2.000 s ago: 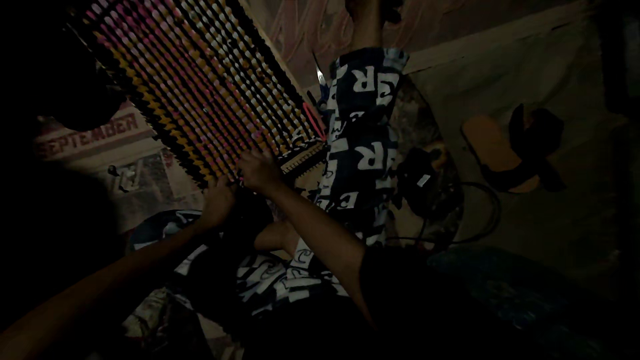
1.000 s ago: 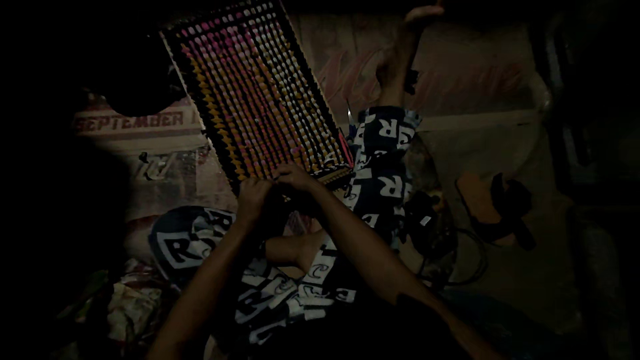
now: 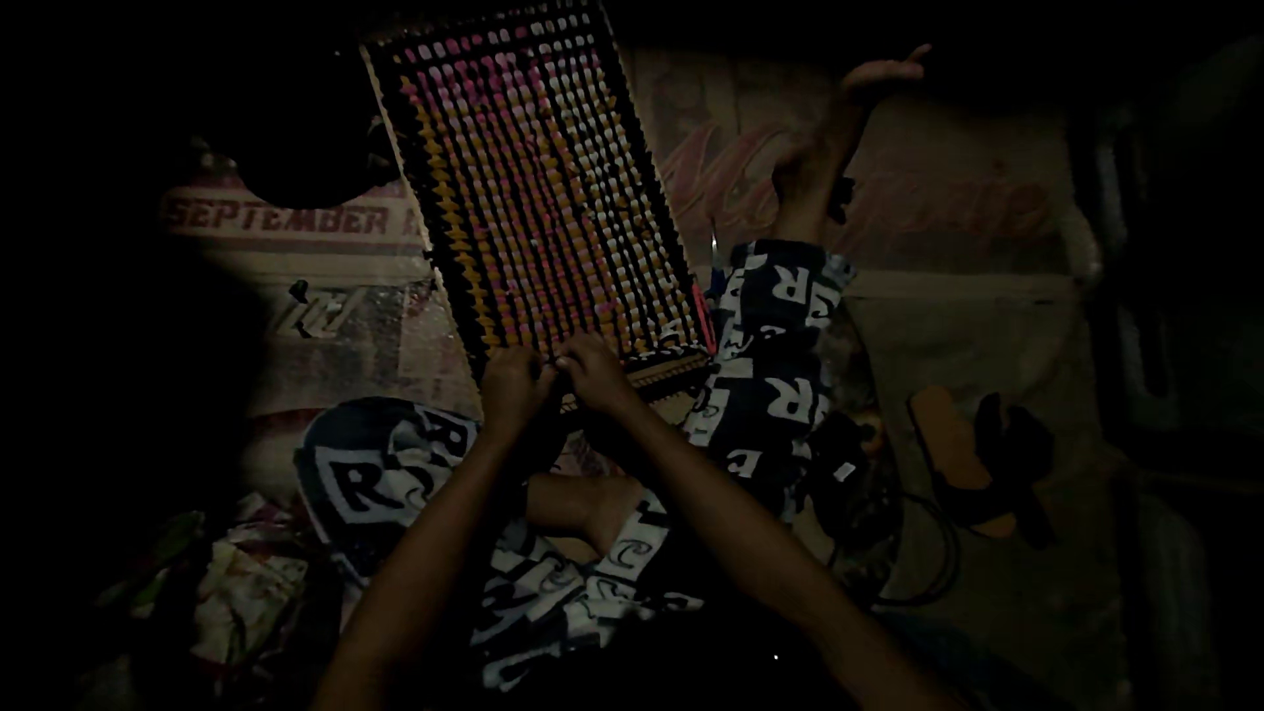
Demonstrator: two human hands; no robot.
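Observation:
A woven fabric mat [image 3: 543, 188] in pink, orange, white and black is strung on a rectangular frame [image 3: 410, 197], which leans out in front of my crossed legs. At its near edge my left hand [image 3: 515, 387] has bent fingers against the weave. Close beside it, my right hand [image 3: 591, 367] is at the same edge, thumb and fingertips nearly meeting those of the left. Any strand between the fingertips is too dark and small to tell. A pink strip [image 3: 703, 321] lies along the frame's lower right corner.
A pointed metal tool [image 3: 714, 247] is between the frame and my patterned trouser leg [image 3: 780, 346]. To the right are sandals [image 3: 963, 459] and a dark looped cord [image 3: 943, 553]. Crumpled scraps [image 3: 247, 592] lie lower left. A printed sheet [image 3: 948, 197] covers the floor.
The view has shifted and straightened. Both hands stay at the mat's near edge; two seconds ago they were a little farther apart, and now the fingertips are close together.

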